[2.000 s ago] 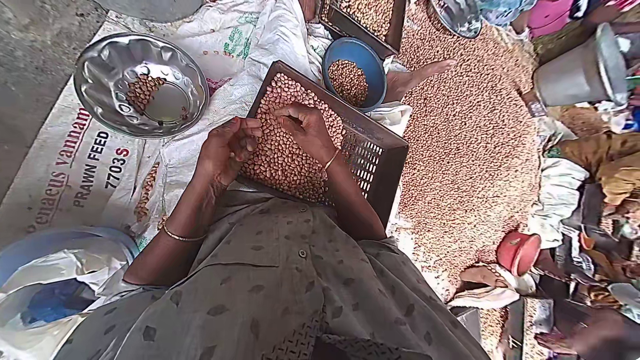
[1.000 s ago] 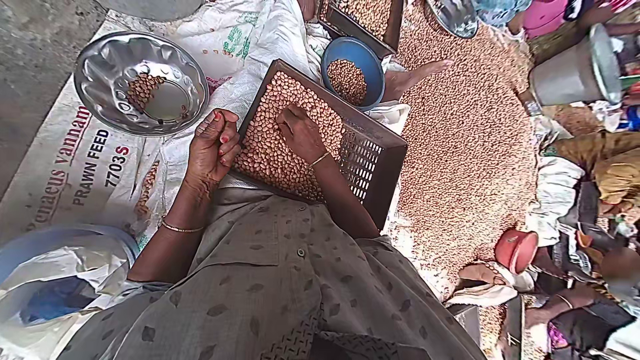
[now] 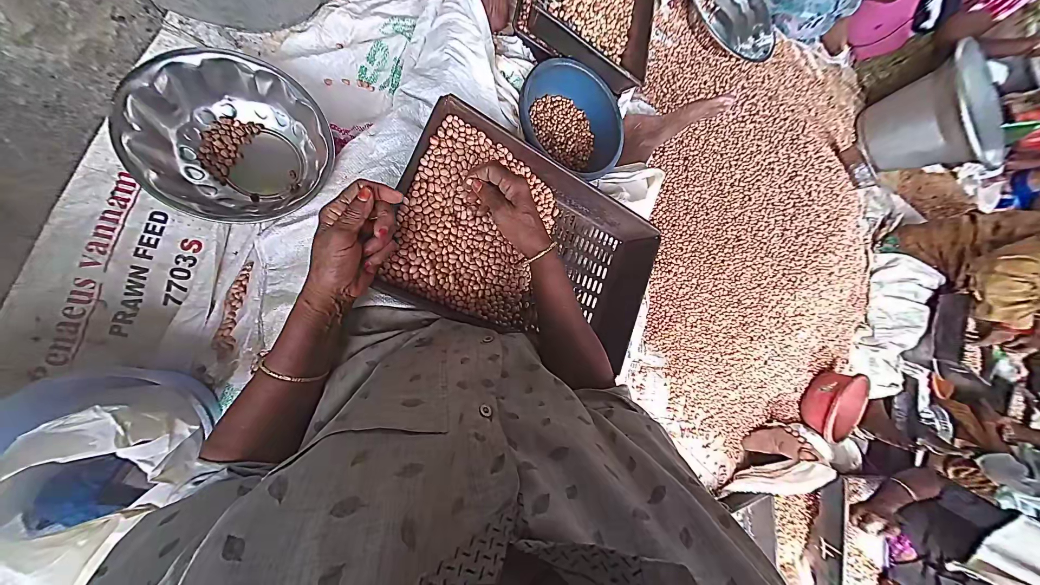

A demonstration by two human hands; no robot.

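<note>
A brown slotted plastic crate (image 3: 621, 280) rests at my lap, its left part filled with shelled peanuts (image 3: 455, 219). My left hand (image 3: 353, 236) is raised palm up at the crate's left edge, fingers curled; whether it holds nuts is hidden. Over the peanuts is my right hand (image 3: 512, 207), thumb and forefinger close together; I cannot tell if a nut is between them. To the left, a fluted steel bowl (image 3: 305, 122) holds a small heap of darker nuts (image 3: 227, 146). A blue plastic bowl (image 3: 611, 110) with nuts stands against the crate's far side.
A large spread of peanuts (image 3: 756, 211) covers the ground at right. Another crate (image 3: 638, 61) is at the top. Printed woven sacks (image 3: 183, 268) lie at left, near a tub (image 3: 175, 390). A metal bucket (image 3: 918, 126), a red bowl (image 3: 837, 405) and other people are at right.
My right hand has lifted from among the peanuts, where it was a second ago. My left hand has turned slightly and its fingers have moved toward the crate.
</note>
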